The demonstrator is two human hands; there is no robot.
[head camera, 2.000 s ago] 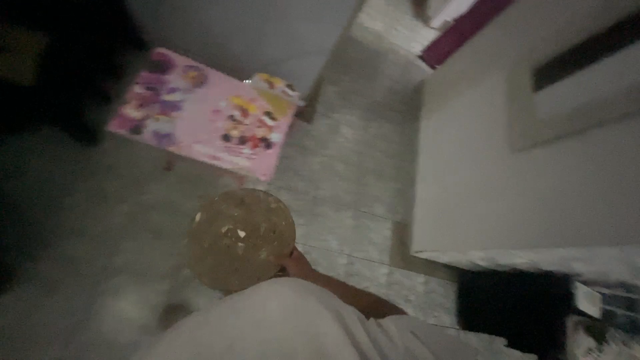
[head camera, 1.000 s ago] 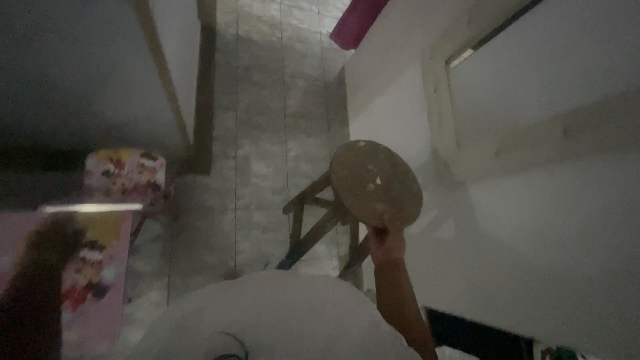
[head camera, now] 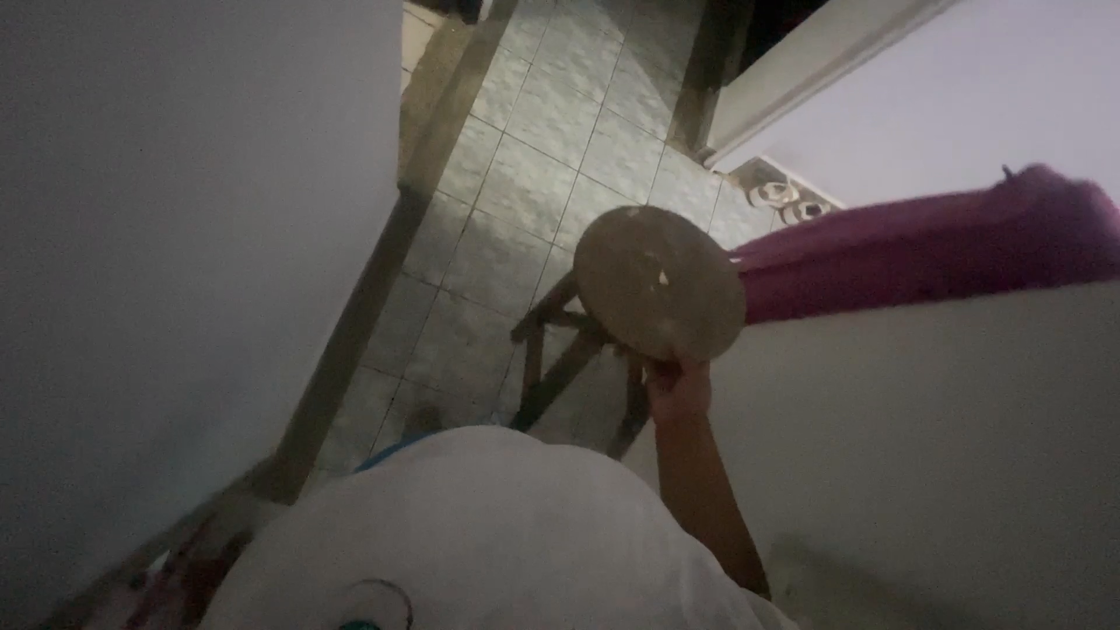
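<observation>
A round-topped wooden stool (head camera: pixel 661 284) is held off to the right of my body, its seat facing up toward the camera and its legs slanting down to the left. My right hand (head camera: pixel 681 392) grips the near edge of the seat, with the fingertips hidden beneath it. Small pale marks show on the brown seat. My left hand is out of the frame. My white shirt (head camera: pixel 490 534) fills the lower middle of the view.
A tiled floor (head camera: pixel 525 184) runs ahead between a pale wall (head camera: pixel 192 219) on the left and a wall (head camera: pixel 927 420) on the right. A magenta cloth (head camera: pixel 919 245) hangs at the right, close to the stool. Beyond it lies a pair of sandals (head camera: pixel 787 201).
The view has moved well forward along the passage. The pink table seen earlier at the left has left view. My right hand still holds the stool, and the magenta cloth now shows nearby.
</observation>
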